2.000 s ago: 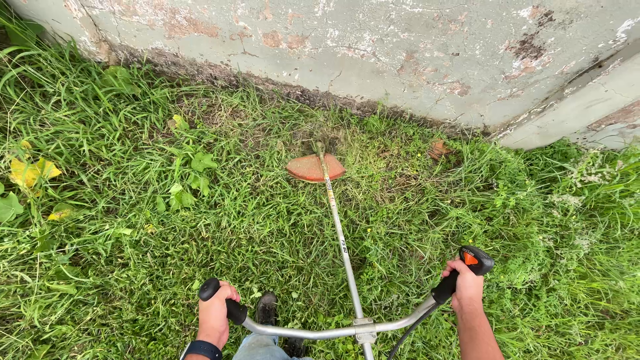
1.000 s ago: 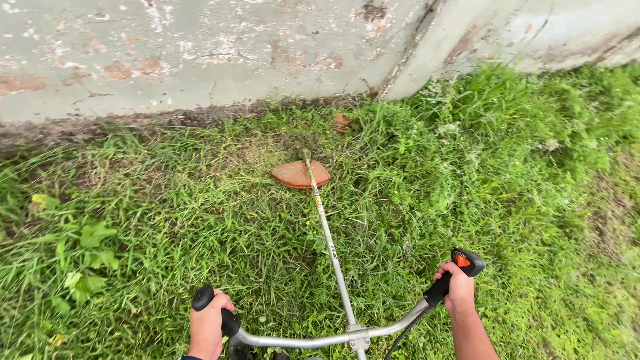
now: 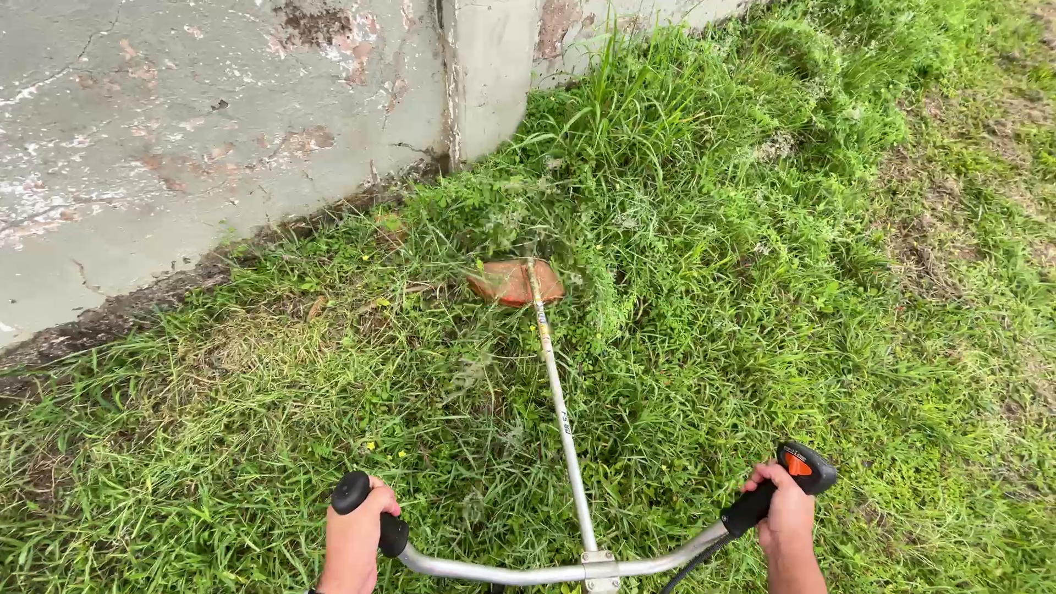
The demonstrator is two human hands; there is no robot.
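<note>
My left hand point(image 3: 356, 528) is closed around the black left grip of a brush cutter's handlebar point(image 3: 495, 573). On the other side my right hand point(image 3: 785, 511) holds the black control handle point(image 3: 804, 469), which has an orange switch. From the bar's clamp a metal shaft point(image 3: 569, 441) runs forward to an orange guard point(image 3: 505, 283), low among the grass and weeds. The cutting head is hidden or blurred in the greenery at the shaft's far end.
A weathered wall point(image 3: 206, 140) with peeling paint stands at the upper left, with a vertical joint or post edge point(image 3: 450, 82). Tall grass point(image 3: 627, 107) grows against it. Flattened, dry cuttings point(image 3: 247, 351) lie left of the guard. Shorter, patchy grass point(image 3: 940, 223) is at the right.
The view has shifted right along the wall. The guard has moved rightward past the wall joint, into thicker weeds. Both hands keep their hold on the handlebar.
</note>
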